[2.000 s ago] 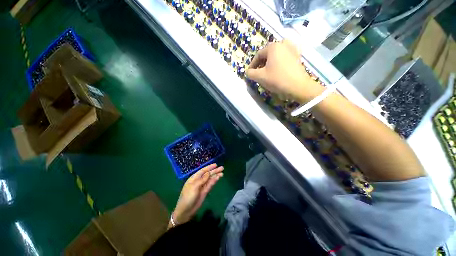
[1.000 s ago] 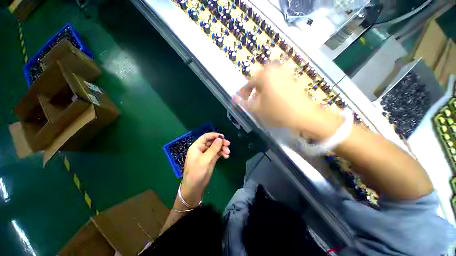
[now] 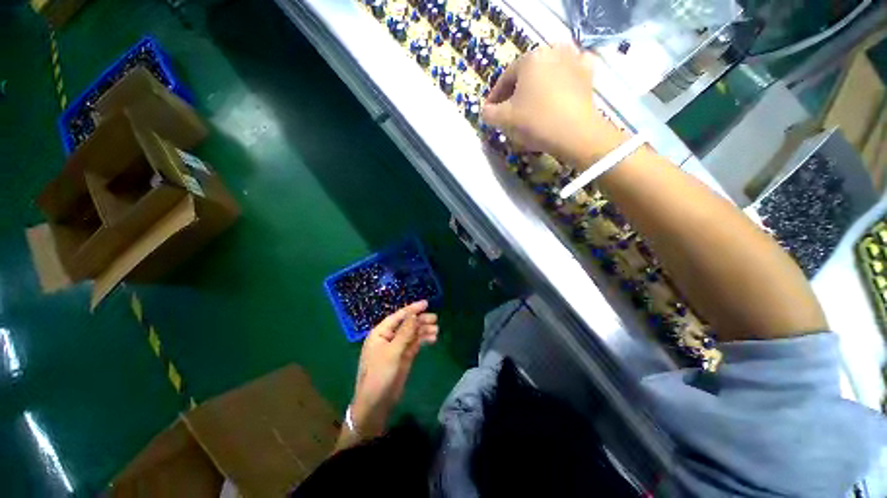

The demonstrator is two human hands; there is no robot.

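A tan circuit board panel (image 3: 622,255) full of small dark, blue and silvery parts runs diagonally along the white line. My right hand (image 3: 545,105) is over the panel, with thumb and fingers drawn together low at its near edge. Whether a part is between these fingertips is hidden. My left hand (image 3: 389,362) is palm up in front of a blue bin (image 3: 352,321) of small dark parts, which is lower down. Its fingers are partly curled, with the thumb near the fingertips. Any part in it is too small to tell.
The line's metal edge (image 3: 440,209) runs between my hands. An open grey-white bin of dark parts (image 3: 805,199), a clear plastic bag (image 3: 618,17) and yellow-topped blocks (image 3: 875,255) lie beyond the panel. Cardboard boxes (image 3: 160,238) and another blue bin (image 3: 73,124) stand on the green floor.
My right hand moved off the panel to the line's near edge, then back onto the panel. My left hand rose toward the line with fingertips together, then lowered, its fingers a little looser.
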